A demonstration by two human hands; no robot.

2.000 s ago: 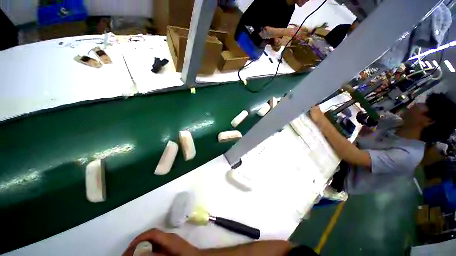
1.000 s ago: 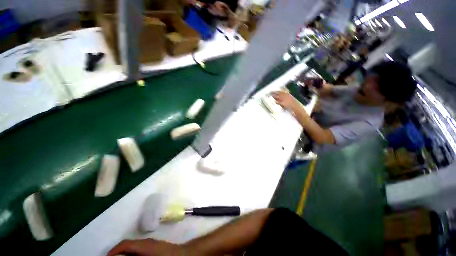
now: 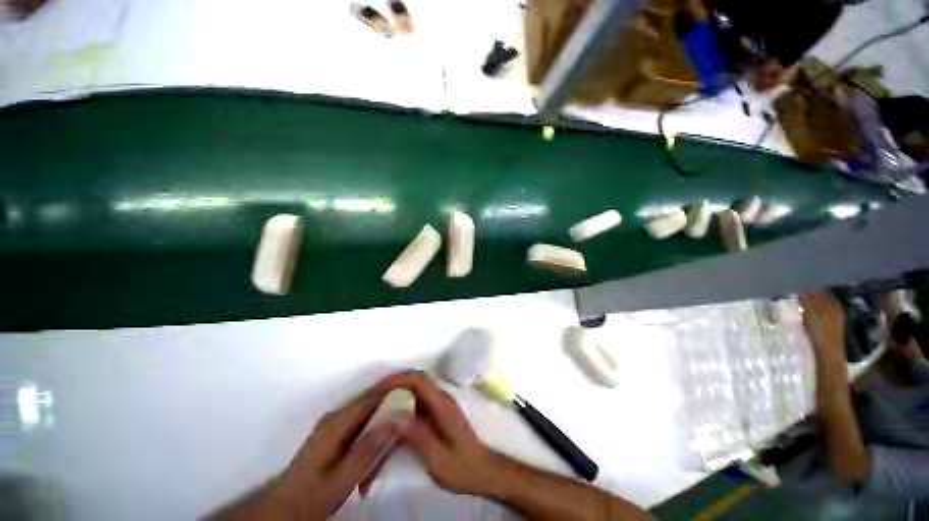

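My left hand and my right hand are both closed around a white plastic housing, low in the middle of the view. Only its rounded upper end shows between the fingers. Just beyond my right hand, a mallet lies on the white bench, with a pale head, a yellow neck and a black grip. Another white housing lies on the bench to the right of the mallet.
A green conveyor belt crosses the view and carries several white housings. A grey post slants in from the right. A clear blister tray lies at the right, beside another person's arm. Cardboard boxes stand on the opposite bench.
The view has swung back from the right and down. Both my hands now show together around the housing; earlier only one hand and forearm showed at the bottom edge. The clear tray has come into view.
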